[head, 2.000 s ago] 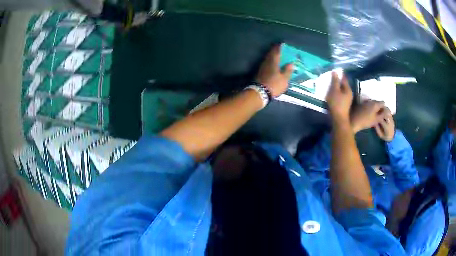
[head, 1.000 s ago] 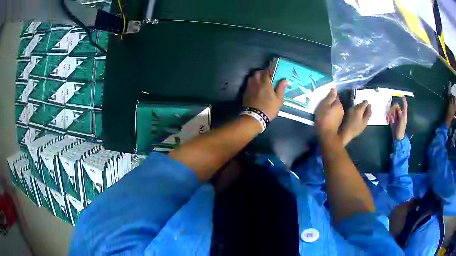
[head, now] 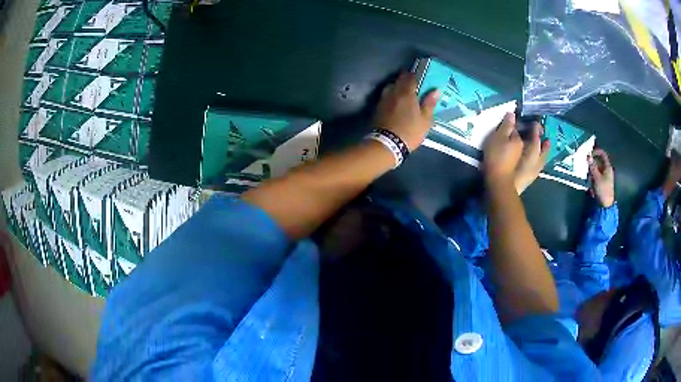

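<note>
A small stack of flat teal-green boxes (head: 457,101) with a white triangle lies on the dark green table, between my hands. My left hand (head: 404,112) holds its left end, with the thumb on top. My right hand (head: 502,146) grips its right end at the near corner. Another teal box or small stack (head: 250,145) lies on the table to the left, partly behind my left forearm. The fingers under the edges of the held stack are hidden.
At the left stands a wide block of boxes (head: 88,89), with leaning rows (head: 123,213) nearer me. A neighbouring worker's hands (head: 602,177) hold another teal box (head: 567,151) close to my right hand. Clear plastic film (head: 571,63) lies at the far right.
My hands stay on the stack, which shifts slightly in view. The neighbour's white sheet or card is replaced in view by a teal box face. The whole view has shifted a little.
</note>
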